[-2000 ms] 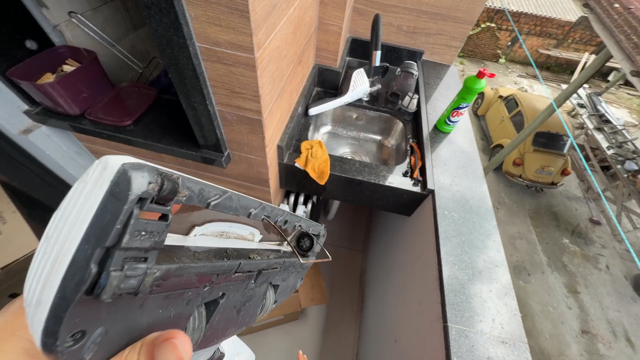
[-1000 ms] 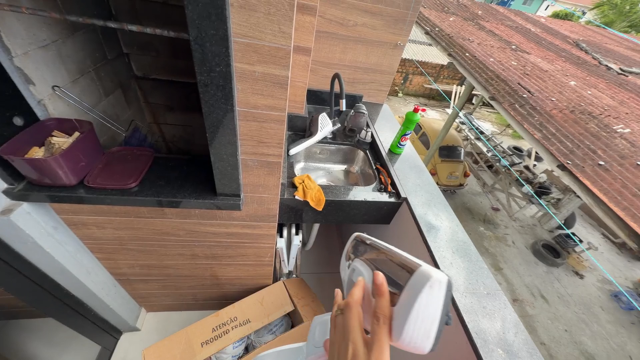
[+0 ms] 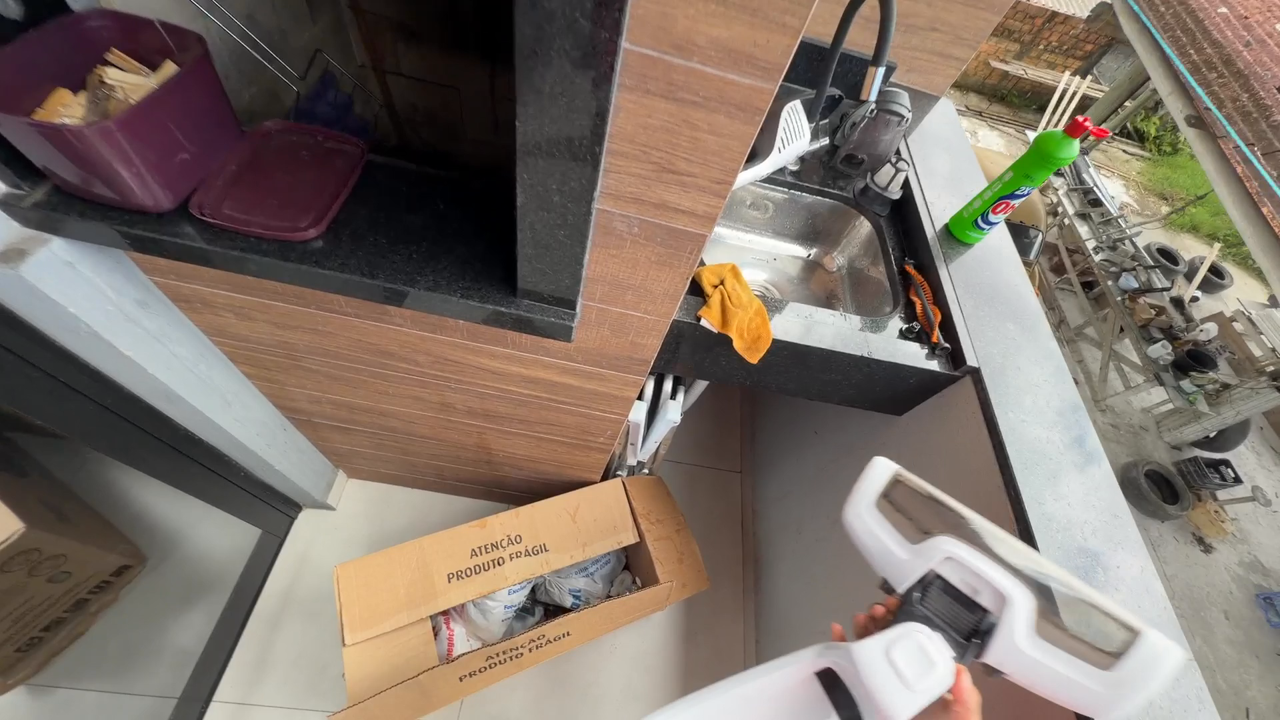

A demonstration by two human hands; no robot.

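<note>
A white floor head of a stick vacuum cleaner (image 3: 1010, 580), with a clear window, is held tilted at the lower right, joined by a black neck joint to a white tube. My right hand (image 3: 950, 690) grips this neck from beneath; fingertips show left of it and a thumb on its right, while the palm is hidden. My left hand is out of view. An orange and black brush roller (image 3: 922, 303) lies on the sink's right rim, and a dark translucent container (image 3: 872, 130) stands behind the steel basin (image 3: 800, 240). An orange cloth (image 3: 738, 310) hangs over the front rim.
A green bottle with a red cap (image 3: 1015, 190) stands on the grey ledge (image 3: 1060, 400) at right. A white slotted utensil (image 3: 780, 145) leans at the sink's left. An open cardboard box (image 3: 500, 600) holds bags on the floor. A purple bin (image 3: 120, 120) sits on the black shelf.
The vacuum head was close at the lower left with its underside showing; now its upper side shows at the lower right. The view has shifted too.
</note>
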